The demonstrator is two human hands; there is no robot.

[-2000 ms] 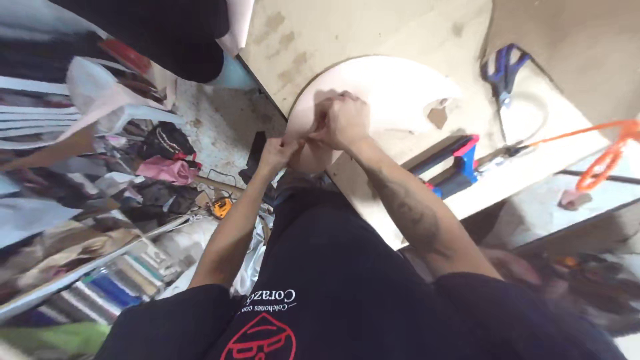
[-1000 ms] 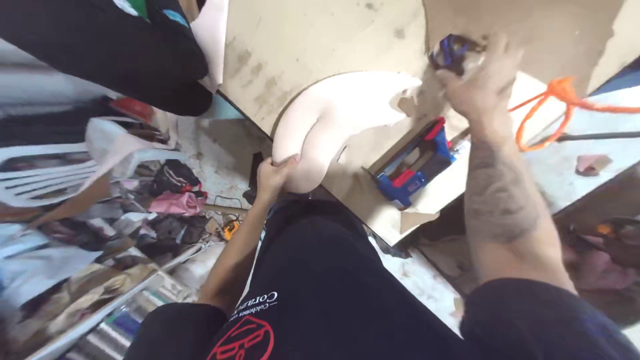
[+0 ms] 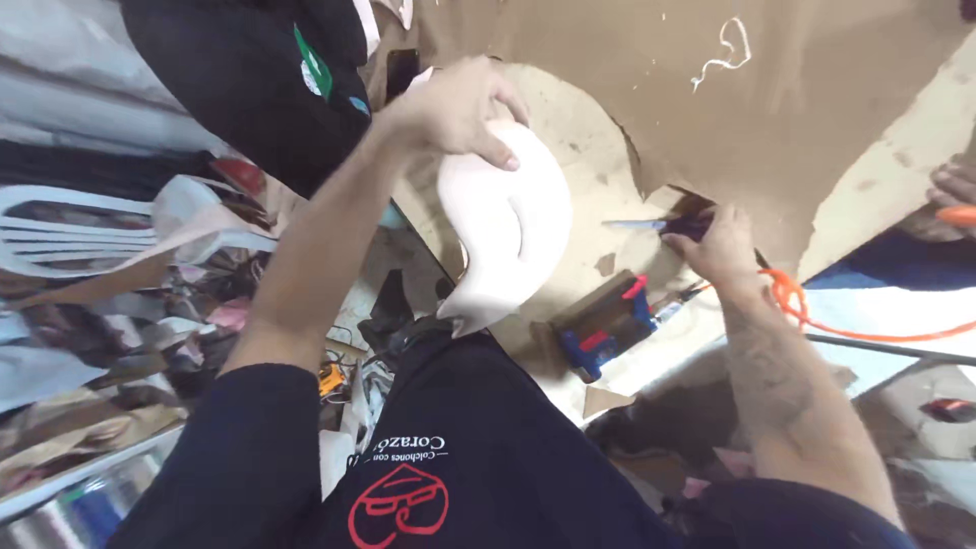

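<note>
A pale, curved padded piece [image 3: 526,221] lies at the near left edge of the wooden table, one end tapering toward my waist. My left hand [image 3: 473,114] grips its far rounded end, thumb on top. Off to the right, my right hand [image 3: 717,240] is closed on the dark handles of a pair of scissors [image 3: 640,224], whose blades point left over the table. Below the scissors sits a blue and red tool [image 3: 610,328], possibly a clamp or stapler; it touches neither hand.
Brown sheet material [image 3: 724,99] with a torn edge covers the far table. An orange hose [image 3: 877,329] crosses at right, near another person's hand [image 3: 953,187]. A person in dark clothing [image 3: 259,84] stands at upper left, beside a white plastic chair [image 3: 84,229] and piled scraps.
The padded piece has been turned, its narrow end now toward me. My left hand has moved from its near end to the far end. My right hand has left the piece and taken the scissors.
</note>
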